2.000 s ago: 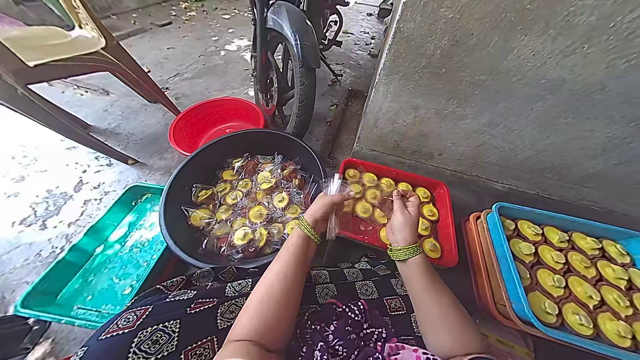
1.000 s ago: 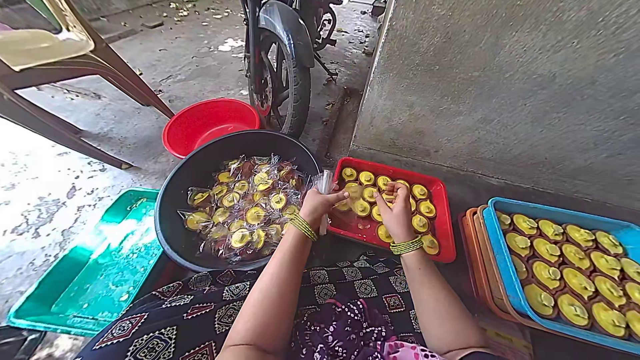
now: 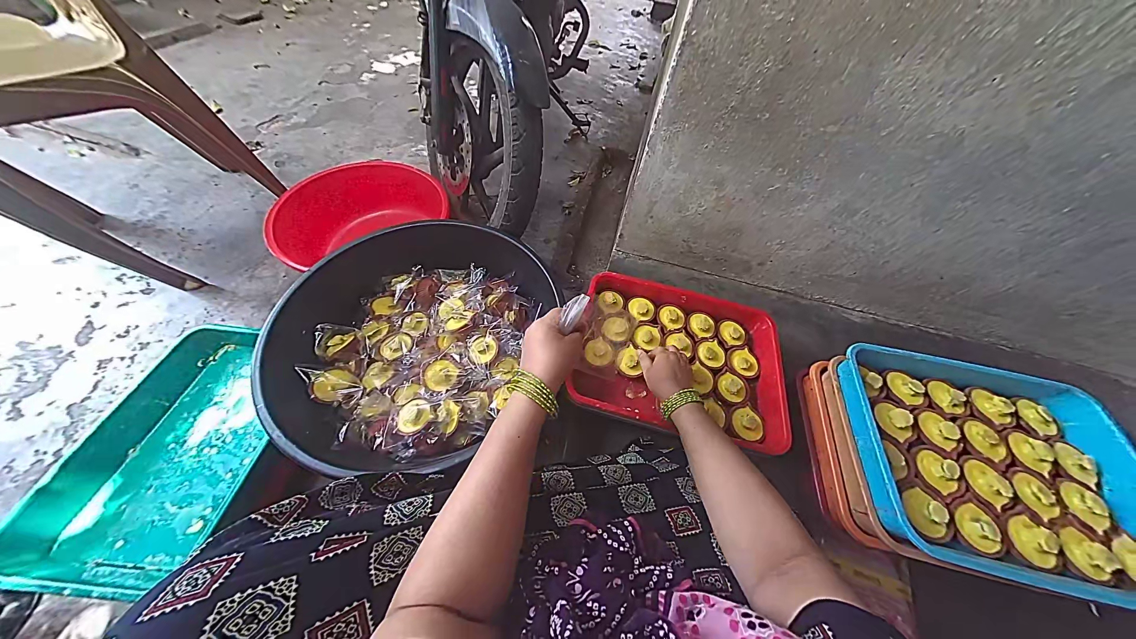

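Observation:
My left hand is closed on the gathered end of a clear plastic bag, which spreads over the left side of the red tray. The red tray holds rows of small round brown items topped with yellow. The fingers of my right hand touch one yellow-topped piece near the tray's front left; whether they grip it, I cannot tell. Left of my hands, a big dark tub holds many such pieces wrapped in clear plastic.
A blue tray of more yellow-topped pieces tops a stack of orange trays at right. A green tray lies at left. Behind the tub are a red basin, a motorcycle wheel and a plastic chair. A wall rises behind the trays.
My right hand has moved from close by my left hand and the plastic down to a piece in the red tray's front part. My left hand still holds plastic.

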